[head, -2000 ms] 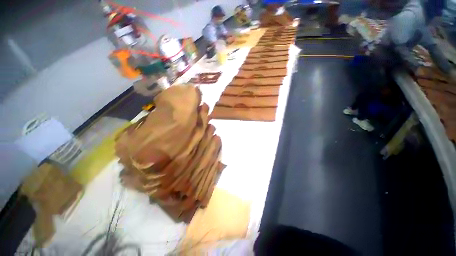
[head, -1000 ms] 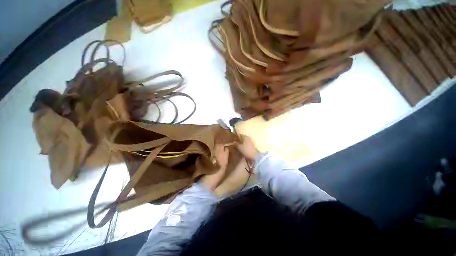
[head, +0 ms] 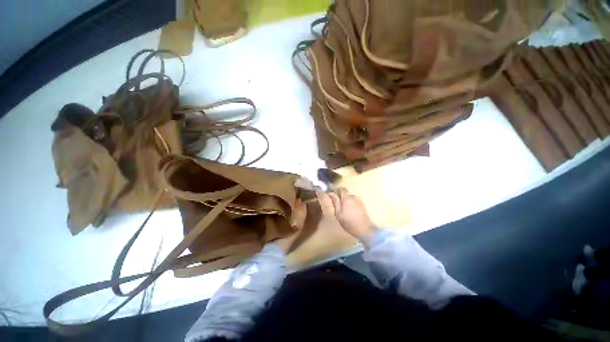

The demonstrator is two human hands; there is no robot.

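A brown bag body point(head: 234, 214) with long strap loops lies in front of me, its opening facing left. My left hand point(head: 295, 220) grips its right end, the fingers partly hidden by the folded material. My right hand point(head: 346, 212) is beside that end, fingers curled, just below a hammer point(head: 328, 176) with a dark head and bright metal part. Blur hides whether the right fingers hold the hammer or the bag edge. The pale tan board point(head: 388, 195) lies under and right of the hands.
A tall stack of brown bag bodies point(head: 401, 87) stands behind the board. A heap of strapped bags point(head: 144, 113) lies at left on the white table point(head: 267, 67). Overlapping brown panels point(head: 555, 100) lie at right. Brown pieces point(head: 219, 20) and a yellow sheet point(head: 281, 9) are at the back.
The view has swung from along the table down to the bag and both hands. Over the last second, my right hand has come off the bag's edge slightly to the right, by the hammer head.
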